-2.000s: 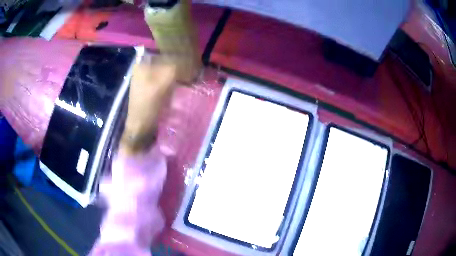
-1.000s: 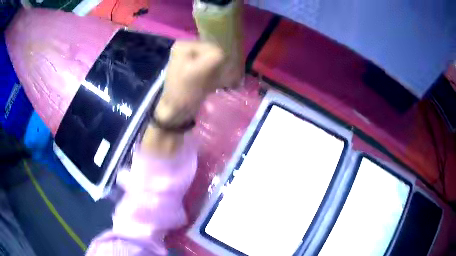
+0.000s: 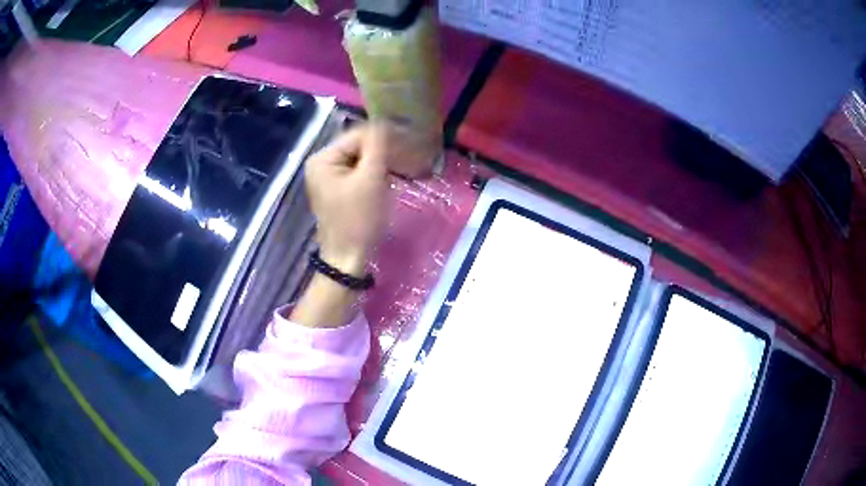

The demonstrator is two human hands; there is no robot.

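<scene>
My left hand [image 3: 349, 195], bare with a black beaded bracelet, is held like a fist between the tablet stack and the lit tablets, overlapping the foot of the wrapped post. Its fingers are curled and nothing shows in it. The tablet stack [image 3: 204, 180], with a glossy black screen on top and a white label near its lower end, stands to its left. A tablet with a glaring white screen [image 3: 517, 346] lies to its right in a whitish sleeve. A second lit tablet [image 3: 688, 389] lies beside it, and a dark one [image 3: 783, 418] at the far right. My right hand is out of view.
The wrapped post [image 3: 399, 85] rises behind my hand. Printed sheets [image 3: 684, 66] hang over the back of the bench at upper right. Dark cables lie at the right. The pink-red bench sheeting [image 3: 71, 123] extends left; floor with a yellow line shows at lower left.
Since one second ago the view has shifted slightly. My left hand remains fist-like near the post's foot and looks sharper. The tablets and stack keep their arrangement.
</scene>
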